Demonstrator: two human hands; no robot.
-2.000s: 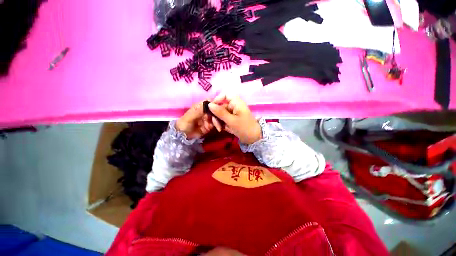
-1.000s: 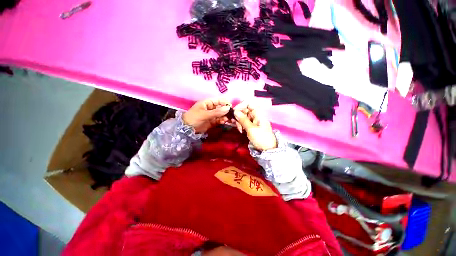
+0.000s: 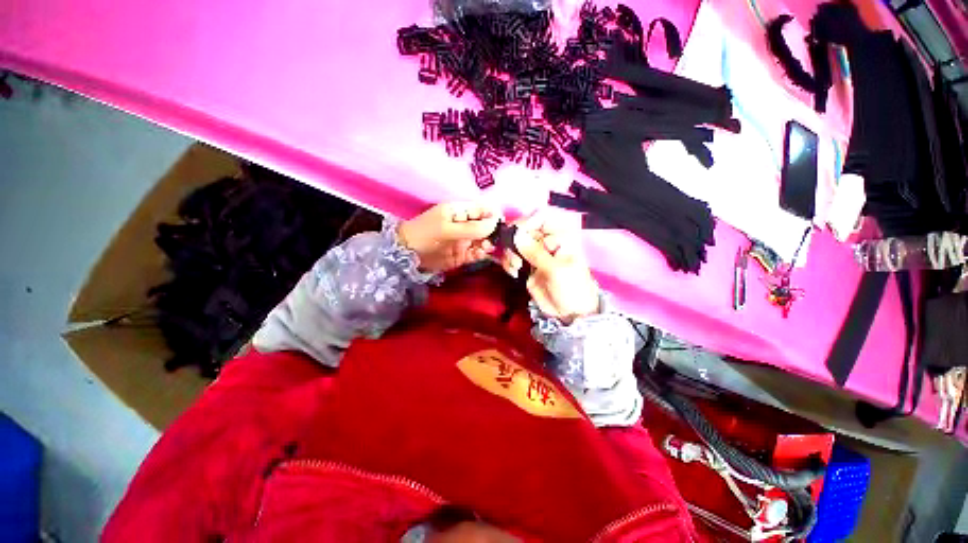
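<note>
My left hand [image 3: 448, 235] and my right hand [image 3: 554, 265] are close together just off the table's front edge. Between their fingertips they hold a small black strap piece [image 3: 506, 235]; whether a buckle is on it cannot be told, as fingers cover part of it. A loose heap of small black buckles [image 3: 510, 85] lies on the pink table [image 3: 265, 74] beyond my hands. Black strap pieces [image 3: 637, 170] lie in a stack right of the buckles.
A phone [image 3: 799, 170] lies on white cloth [image 3: 732, 138]. A slim metallic tool [image 3: 740, 278] and a colourful tangle [image 3: 782, 291] lie nearer. Long black webbing [image 3: 886, 127] is at right. Below are an open cardboard box [image 3: 117, 276] with black pieces, hoses and a blue basket [image 3: 844, 493].
The view has turned, so the table edge now slopes down to the right and the box shows more. Both hands still hold the black piece, with the fingers slightly shifted.
</note>
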